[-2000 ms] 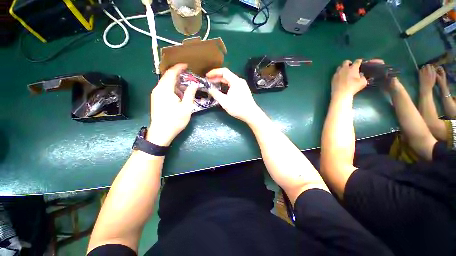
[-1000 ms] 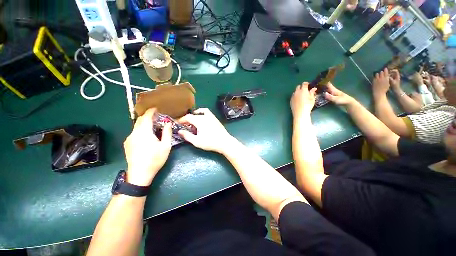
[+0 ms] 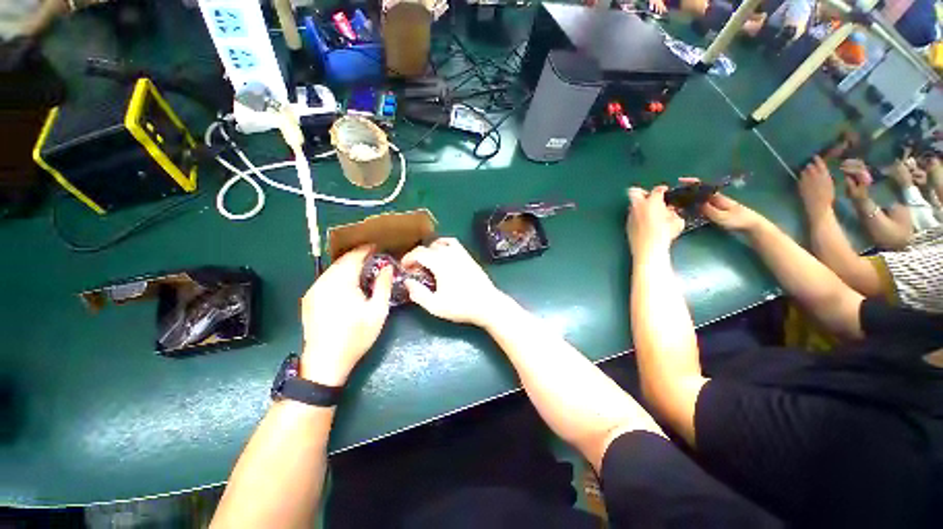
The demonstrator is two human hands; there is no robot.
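An open product box with its brown lid (image 3: pixel 383 232) raised stands in front of me, mostly hidden by my hands. A bagged accessories pack (image 3: pixel 394 279), shiny with some red showing, lies between my hands at the box opening. My left hand (image 3: pixel 346 310) grips its left side, with the thumb on top. My right hand (image 3: pixel 453 282) is at its right side, fingers pressed on the bag. A second open black box (image 3: pixel 207 313) with a crinkled clear bag inside sits to the left. A third open box (image 3: pixel 512 235) sits to the right.
A tape roll (image 3: pixel 361 151), white cable (image 3: pixel 243 196) and pale rod (image 3: pixel 309 201) lie behind the work. A power strip (image 3: pixel 243 52) and yellow-and-black unit (image 3: pixel 116 145) are at back left. A grey block (image 3: pixel 559 106) stands behind. A coworker's hands (image 3: pixel 653 219) hold a dark box at right.
The view has tilted and shifted, bringing more of the bench back into sight. My hands stay on the bagged pack, with the fingers closer together around it. The coworker's box lid has lowered.
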